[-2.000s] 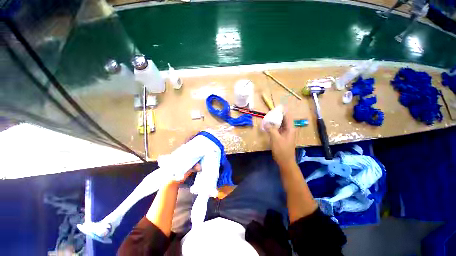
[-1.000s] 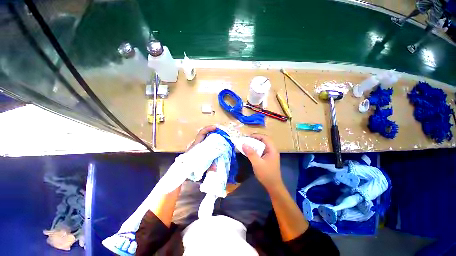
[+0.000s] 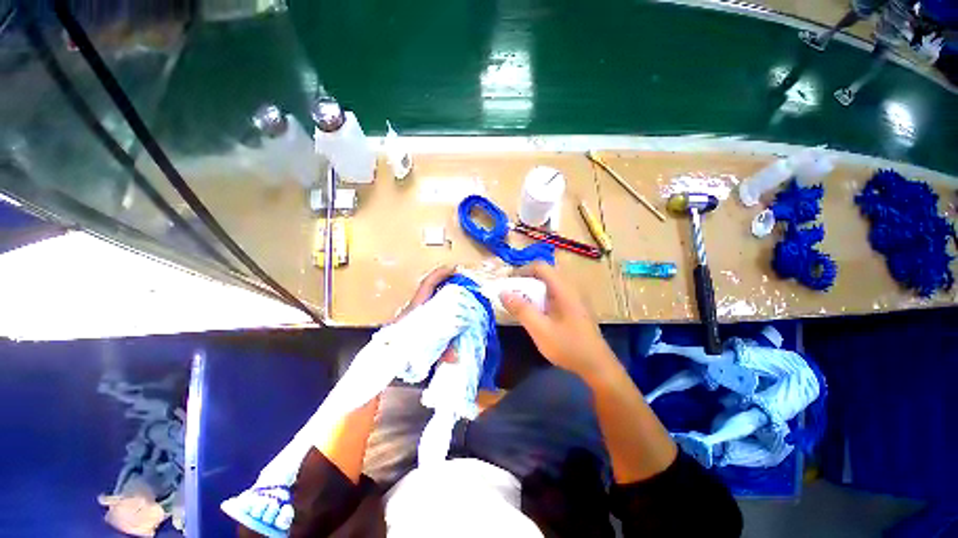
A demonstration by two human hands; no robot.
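A pale figure lower body [image 3: 357, 384] with frilled shorts and a sandal lies slanted over my lap, its waist end near the bench edge. A blue sash [image 3: 490, 334] is around its waist, with a tail hanging down. My left hand [image 3: 429, 284] holds the figure at the waist, mostly hidden behind it. My right hand [image 3: 557, 321] holds a small white bottle [image 3: 523, 292] against the waist end; its tip is too blurred to tell. A loose blue sash [image 3: 482, 219] lies flat on the bench beyond, beside a red-and-black stick [image 3: 567, 242].
On the bench [image 3: 389, 242] stand a white pot [image 3: 542, 195] and squeeze bottles [image 3: 349, 147]. A hammer [image 3: 702, 263] overhangs the front edge. Blue sash piles [image 3: 906, 231] lie right. A blue crate of legs [image 3: 751, 394] is right of my lap. A green conveyor [image 3: 630, 79] runs behind.
Over two seconds, my right hand has brought the white bottle from above the bench to the figure's waist. My left hand has come up to the waist. In the last second both stay nearly still.
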